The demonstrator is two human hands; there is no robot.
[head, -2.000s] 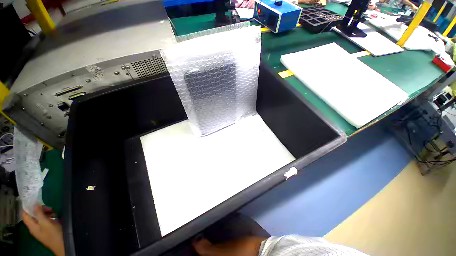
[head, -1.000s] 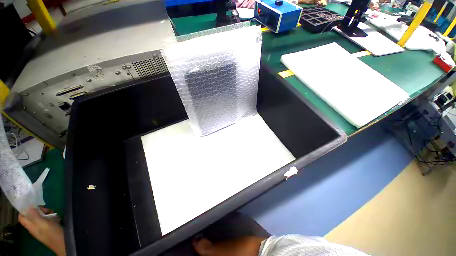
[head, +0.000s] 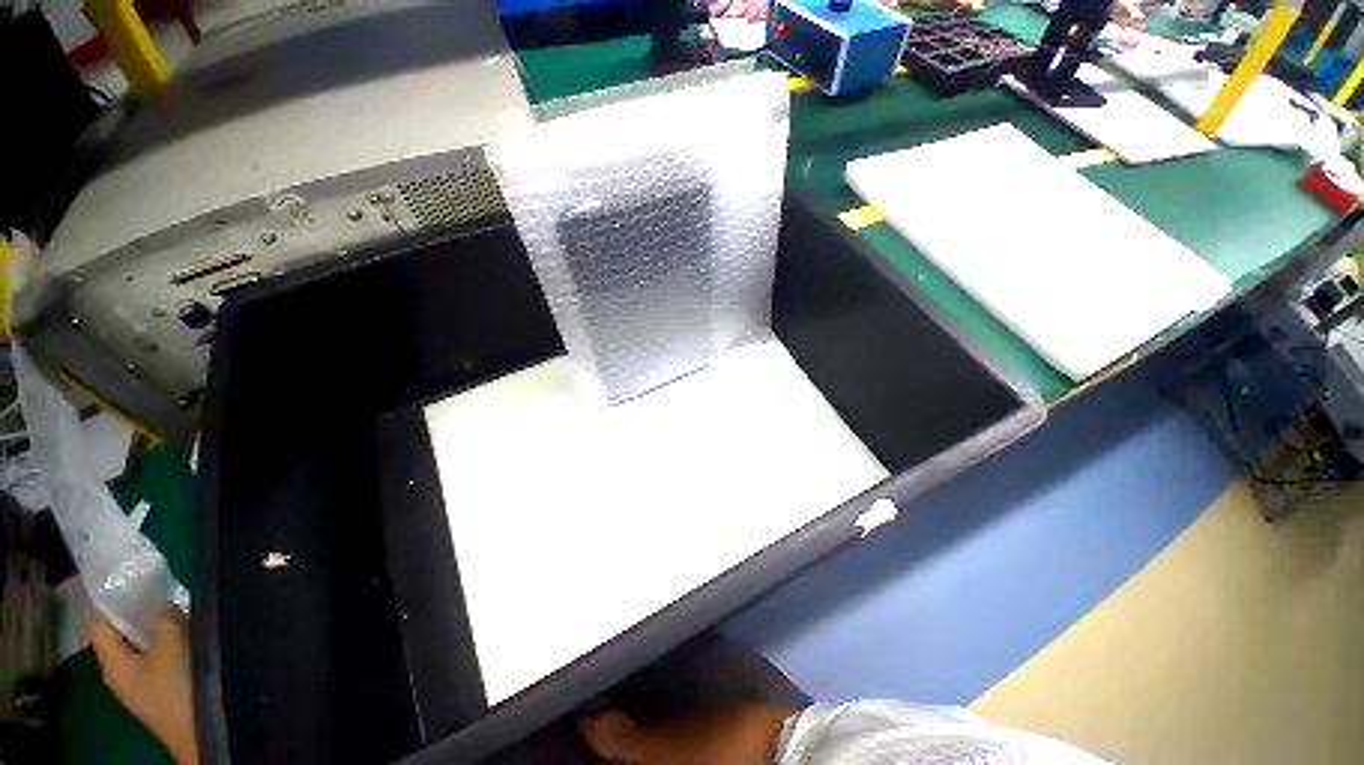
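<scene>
My left hand [head: 150, 676], at the lower left edge, is shut on the lower end of a long white label strip [head: 93, 516] that runs up along the left edge. My right hand [head: 696, 735] is at the bottom, under the near rim of the black plastic tote [head: 957, 438]; its fingertips are partly hidden, and I cannot tell whether it grips the tote. A white foam sheet [head: 628, 516] lies on the tote floor. A translucent bubble bag [head: 658, 254] stands upright in the tote with a dark rectangular shape showing through.
A grey metal instrument [head: 284, 224] with rear connectors stands behind the tote. On the green mat [head: 928, 247] lie a white board [head: 1032, 247], a blue unit [head: 838, 45] and a black compartment tray [head: 957, 53]. Yellow posts stand left and right. A cabled device [head: 1272, 389] is at the right.
The strip has swung and shifted at the left edge, and my left hand has moved slightly right. My right hand and the bubble bag have stayed in place.
</scene>
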